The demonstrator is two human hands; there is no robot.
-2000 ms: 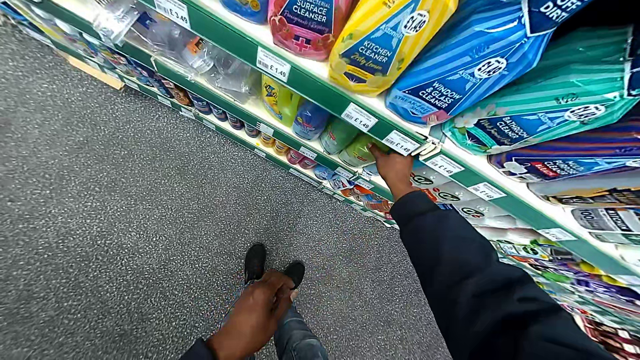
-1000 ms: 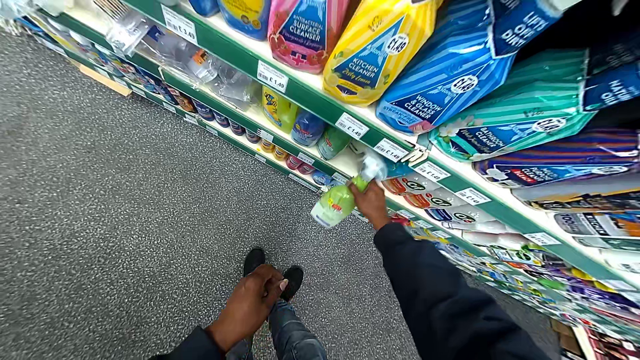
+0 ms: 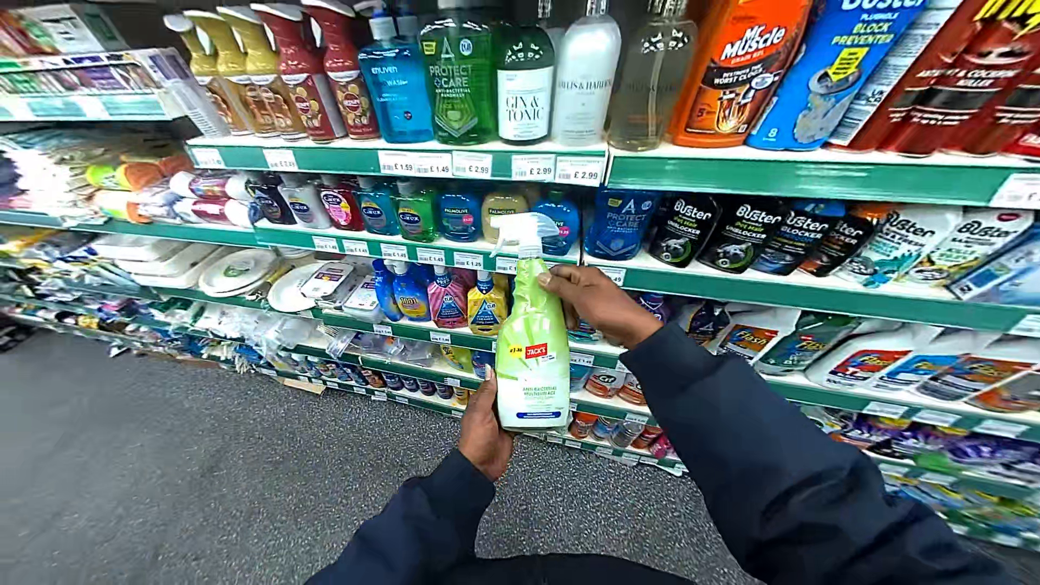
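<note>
A green spray bottle (image 3: 532,349) with a white trigger head stands upright in front of the shelves, its label facing me. My right hand (image 3: 601,301) grips its neck from the right, the thumb on the front just below the trigger. At the lower left side of the bottle, my left hand (image 3: 487,431) holds its base, with the fingers partly hidden behind it. Behind the bottle are hand soap bottles (image 3: 461,213) and, one shelf lower, a yellow cleaner spray bottle (image 3: 487,304).
Green-edged shelves (image 3: 812,284) with price labels run across the view. Drain unblocker bottles (image 3: 682,230) stand at the right, large handwash bottles (image 3: 457,77) above. White plates (image 3: 238,272) lie at the left. Grey speckled floor (image 3: 244,471) shows below.
The green spray bottle, at the shelf's front in my right hand a second ago, is now upright before me. My left hand has moved up and taken hold of it. The view has tilted up.
</note>
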